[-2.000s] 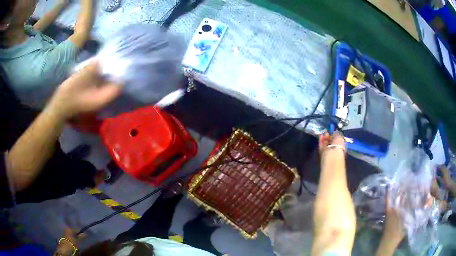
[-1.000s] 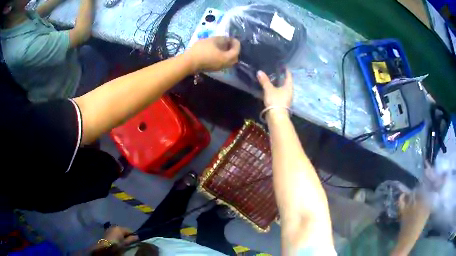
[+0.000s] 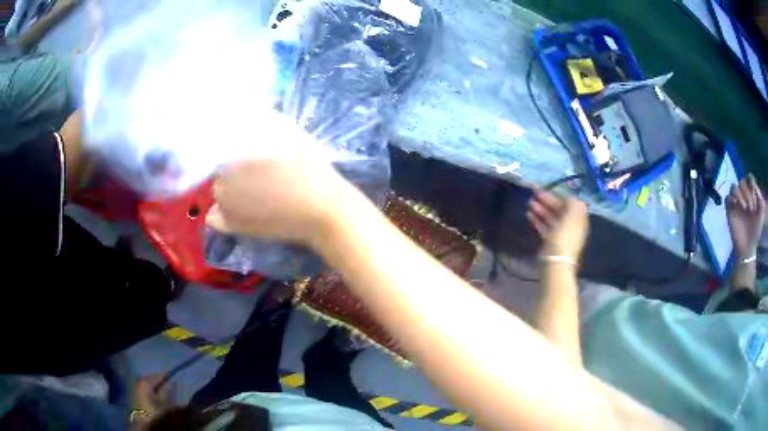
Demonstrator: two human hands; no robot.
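A large clear plastic bag (image 3: 185,93) fills the upper left, blurred and bright with glare. Its crinkled plastic stretches right to the bench, where black contents (image 3: 379,42) with a white label lie. My right hand (image 3: 269,202), blurred, reaches across from the lower right and is closed on the bag's lower plastic. My left arm comes from a black sleeve at the left edge and passes behind the bag; my left hand is hidden. A patterned phone (image 3: 286,50) is partly covered by the plastic.
A blue tray (image 3: 606,189) with a grey box and yellow piece stands on the bench (image 3: 472,118). A red stool (image 3: 173,231) and a woven seat cover (image 3: 337,303) are below. A person in pale green at right has a hand (image 3: 562,223) near the bench edge. Yellow-black tape marks the floor.
My right hand has moved left from the black contents to the clear plastic. The plastic now spreads widely across the upper left. The neighbour at right has moved a hand up beside the bench.
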